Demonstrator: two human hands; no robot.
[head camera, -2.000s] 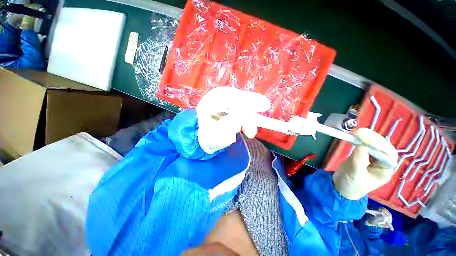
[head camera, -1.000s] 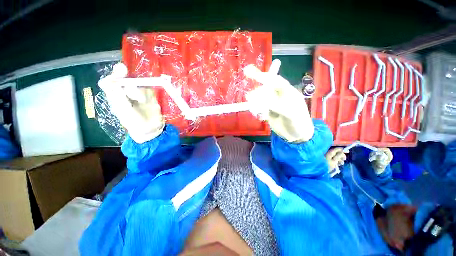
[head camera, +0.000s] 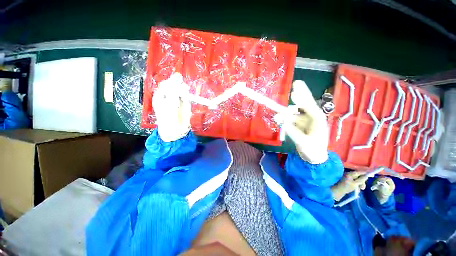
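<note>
A white bent arm tube (head camera: 260, 97) is held over the near red tray (head camera: 289, 65). My left hand (head camera: 172, 107), in a white glove, is closed on the tube's left end. My right hand (head camera: 307, 122), also gloved, holds the right end, where something white and crumpled shows at the fingers; I cannot tell what it is. The middle of the tube is bent in a zigzag. The near tray is covered with crinkled clear plastic (head camera: 220, 65).
A second red tray (head camera: 345, 150) with several bent tubes lies right. A small bottle (head camera: 327, 104) stands between the trays. Clear film (head camera: 129, 95), a pale strip (head camera: 108, 87) and a white foam sheet (head camera: 65, 95) lie left. A carton (head camera: 75, 162) is lower left. Another person's hands (head camera: 352, 184) hold tubes lower right.
Two seconds ago the tube was tilted and seen nearly straight; now its bends show across the tray. Since one second ago the bends have flipped, with the middle now pointing away from me.
</note>
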